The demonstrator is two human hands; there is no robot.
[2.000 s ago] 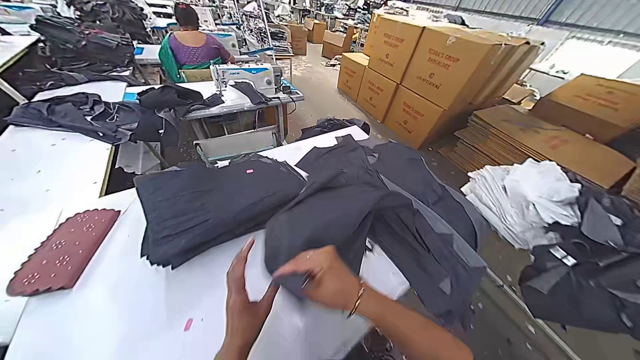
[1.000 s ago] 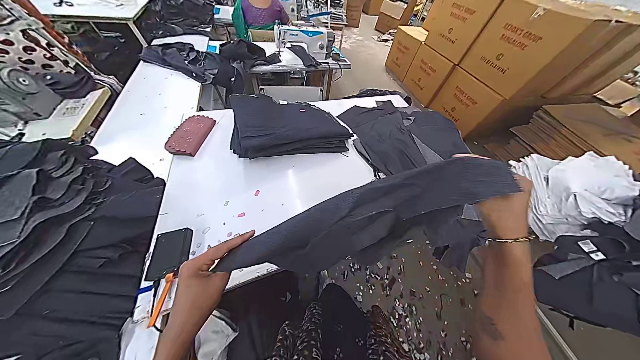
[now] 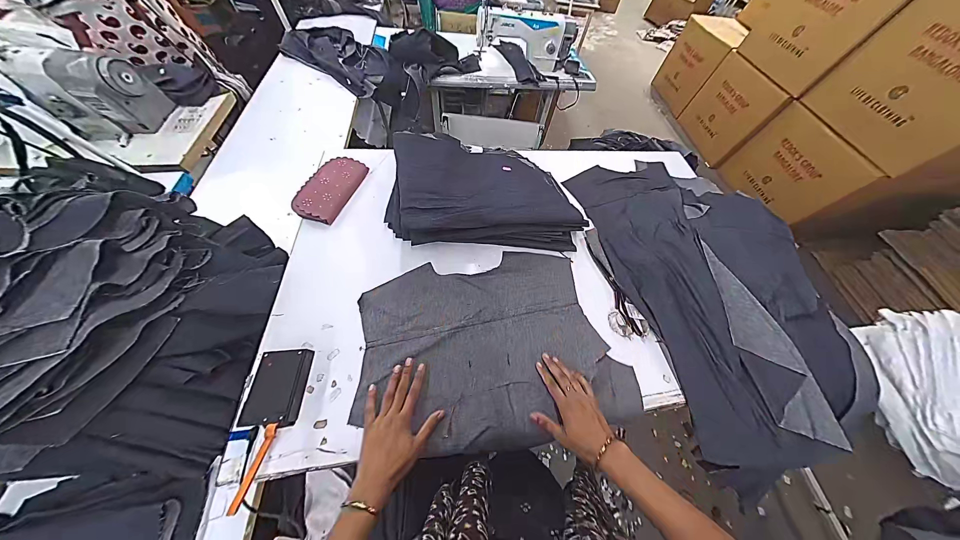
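A dark grey cut garment panel (image 3: pixel 472 322) lies spread on the white table (image 3: pixel 300 300), its lower part at the near edge. My left hand (image 3: pixel 397 424) rests flat on the panel's lower left, fingers apart. On its lower right lies my right hand (image 3: pixel 570 409), palm down with fingers spread. Behind the panel sits a folded stack of dark fabric pieces (image 3: pixel 480 199). More dark garment pieces (image 3: pixel 675 262) are draped over the table's right edge, beside small scissors (image 3: pixel 624 319), partly covered.
A maroon scalloped pouch (image 3: pixel 330 189) lies at the back left. A black flat box (image 3: pixel 277 388) and an orange-handled tool (image 3: pixel 253 469) are near the left edge. Dark fabric heaps (image 3: pixel 112 322) fill the left side; a sewing machine (image 3: pixel 525 37), cartons (image 3: pixel 810 150) and white cloth (image 3: pixel 911 382) stand beyond.
The dark fabric held between both hands one second ago now lies spread on the table, with both hands flat on it. The right hand has moved inward from the right.
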